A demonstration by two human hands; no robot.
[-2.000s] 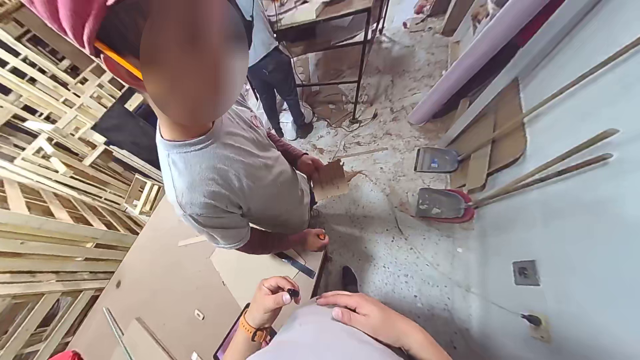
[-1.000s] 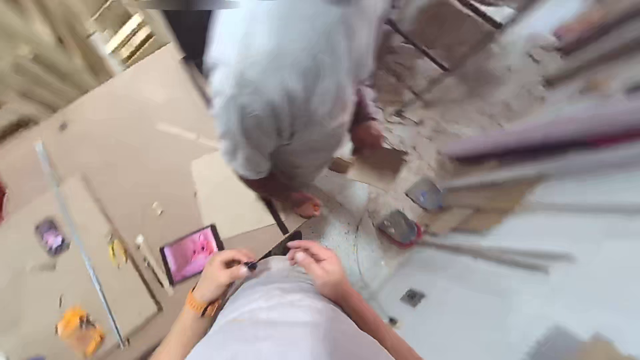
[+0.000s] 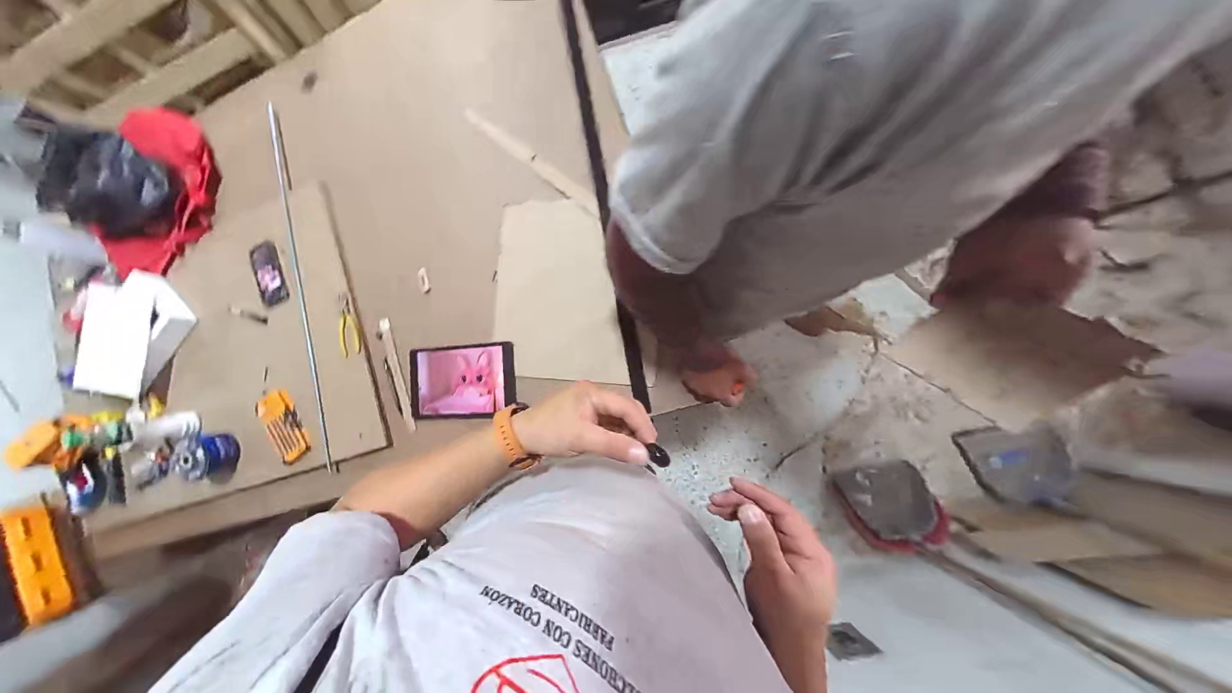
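Note:
My left hand point(image 3: 592, 428), with an orange watch band on its wrist, pinches a small black object point(image 3: 657, 454) between thumb and fingertips; what it is I cannot tell. My right hand point(image 3: 784, 549) is raised in front of my body, fingers apart and slightly curled, holding nothing. A tablet point(image 3: 463, 380) with a pink picture lies on the table just beyond my left wrist. Left of it are a thin wooden strip point(image 3: 396, 373), yellow-handled pliers point(image 3: 348, 330), a long metal rod point(image 3: 303, 289), a phone point(image 3: 269, 273) and an orange tool set point(image 3: 282, 425).
A person in a grey shirt point(image 3: 818, 144) stands close ahead, holding a piece of board point(image 3: 1020, 356). A flat panel point(image 3: 558, 289) lies near the table's dark edge. Dustpans point(image 3: 890, 500) stand at the right. A red bag point(image 3: 173, 183) and white box point(image 3: 115, 332) sit at the left.
The view has swung strongly left and down, bringing the table into sight. My hands have moved farther apart, and the black object stays in my left hand.

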